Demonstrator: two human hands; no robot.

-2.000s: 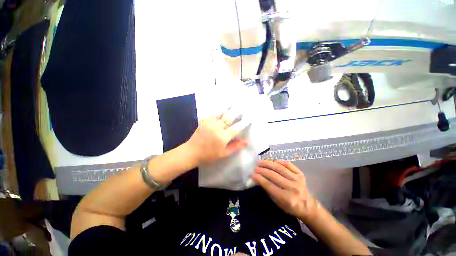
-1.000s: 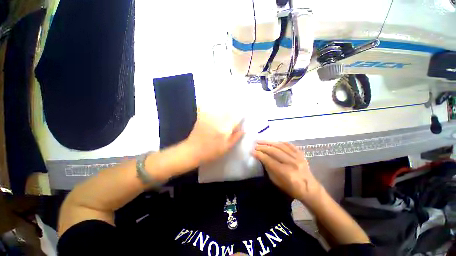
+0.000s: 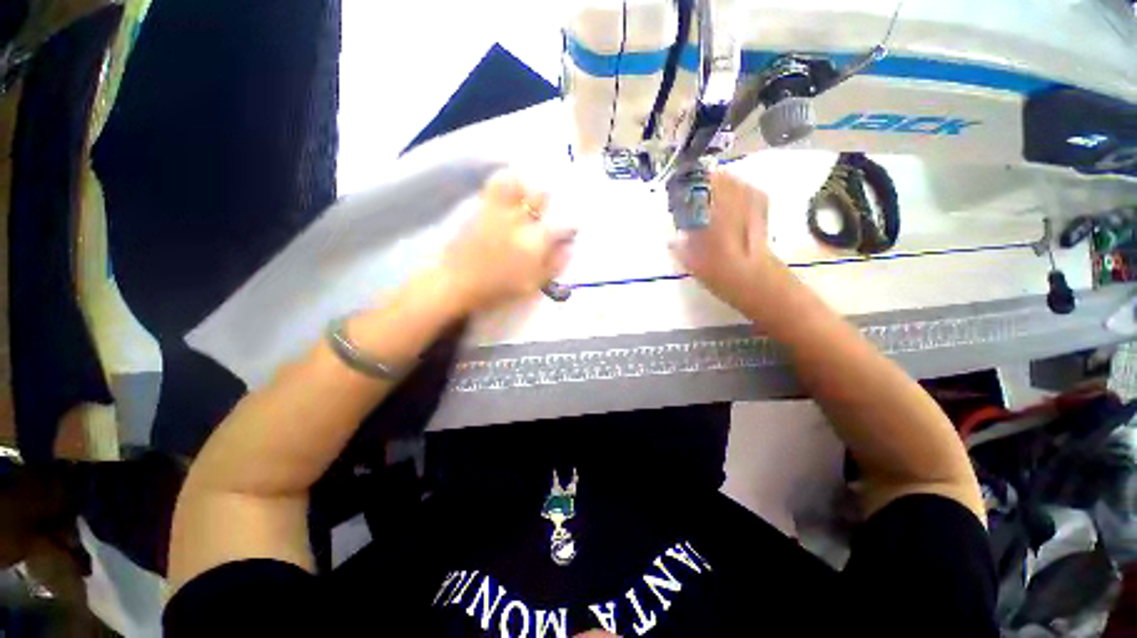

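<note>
My left hand [image 3: 505, 243] is closed on the right end of the white cloth piece [image 3: 337, 268], left of the machine's needle area. The cloth stretches down and left, over the dark stack. A small dark bit [image 3: 556, 290] shows just below my left fingers. My right hand [image 3: 727, 231] is beside the presser foot [image 3: 690, 199], partly hidden behind it, with fingers curled; whether it holds anything cannot be told. A dark panel [image 3: 486, 94] shows as a corner behind the white cloth.
The white machine head with a blue stripe and lettering [image 3: 898, 125] stands at the top right. Scissors handles [image 3: 855, 206] lie right of the needle. The tall dark stack [image 3: 225, 137] is at the left. A ruler strip [image 3: 623, 364] runs along the front edge. Dark cloth lies at the lower right.
The white cloth has moved from in front of my body to the left, spread over the stack. My right hand has moved up to the presser foot. The dark panel has turned and shifted up.
</note>
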